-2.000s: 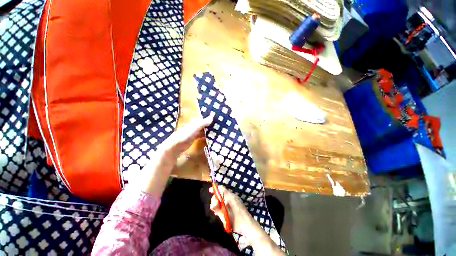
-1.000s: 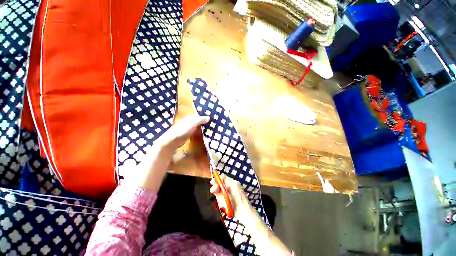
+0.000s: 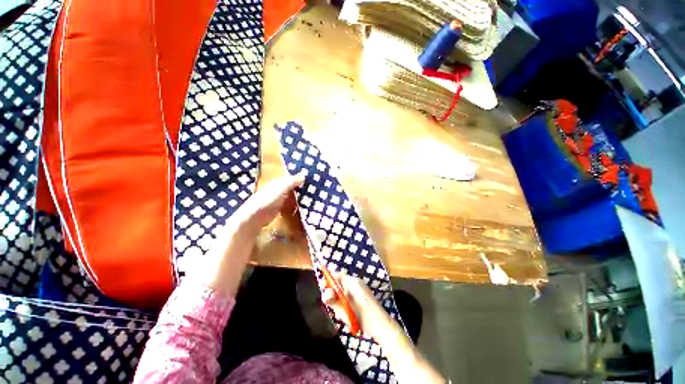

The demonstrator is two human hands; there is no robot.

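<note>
A long tapering navy strip with white diamond check runs from mid-table over the table's front edge towards my lap. My left hand holds its left edge near the upper part, fingertips at the border. My right hand holds scissors with red-orange handles at the strip's left edge, just past the table's front edge. The blades lie along that edge and are hard to make out. The strip's lower end passes under my right wrist.
A heap of orange and navy-check pieces covers the table's left. Beige stacked layers with a dark blue thread spool and red tie stand at the far side. A white oval lies on the table. Blue bins are at right.
The view has shifted slightly. My right hand and the scissors have moved a little along the strip's left edge, up towards my left hand. My left hand keeps its hold.
</note>
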